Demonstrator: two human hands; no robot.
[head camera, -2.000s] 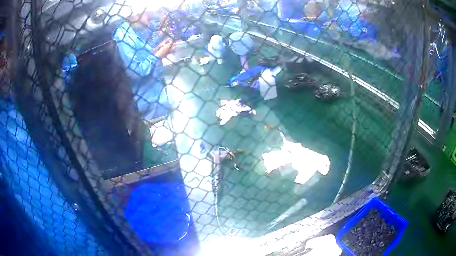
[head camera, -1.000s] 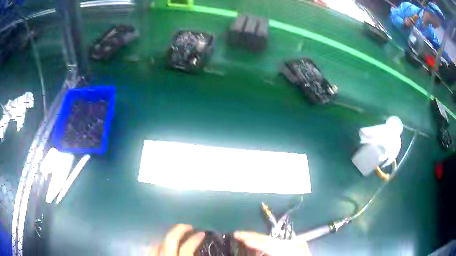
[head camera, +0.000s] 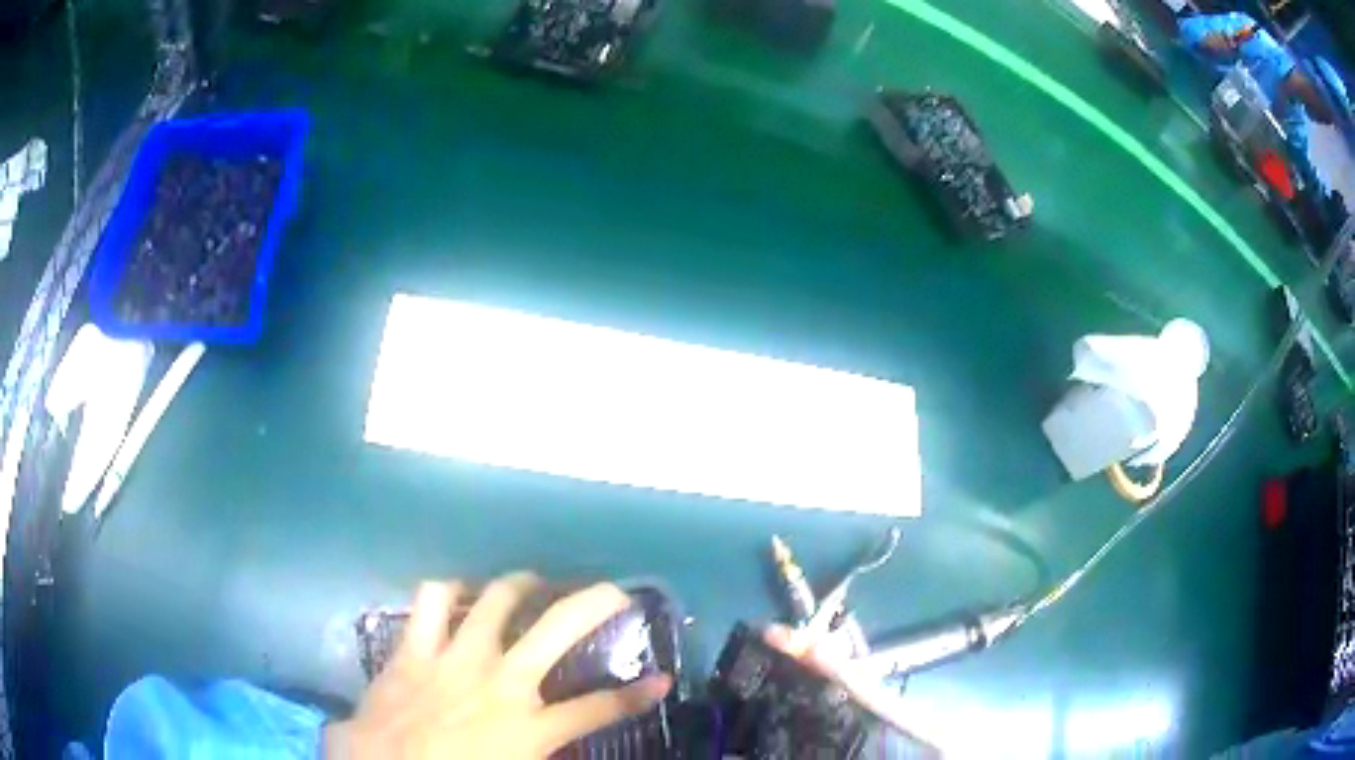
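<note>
My left hand (head camera: 491, 690), bare with a blue sleeve, lies over a dark housing (head camera: 632, 646) at the bottom centre. Its fingers are spread across the housing and grip it. The housing has a shiny, glaring face and a slotted lower part. My right hand (head camera: 855, 683) is blurred and cut off by the bottom edge. It holds a dark mottled case part (head camera: 780, 705) just right of the housing. An air blow gun (head camera: 936, 646) with a brass tip lies right behind that hand. The hands hide parts of both pieces.
A long white sheet (head camera: 639, 408) glares mid-bench. A blue tray (head camera: 275, 223) of small dark parts is at left, with white strips (head camera: 127, 423) below. A white bottle (head camera: 1174, 386) stands at right by the thin hose (head camera: 1107, 557). Dark devices (head camera: 951, 164) lie behind; a blue-sleeved person (head camera: 1263, 67) is far right.
The view has swung from the mesh to the bench, then shifted down. Both hands have come further into view. The single dark piece between them now shows as two pieces apart.
</note>
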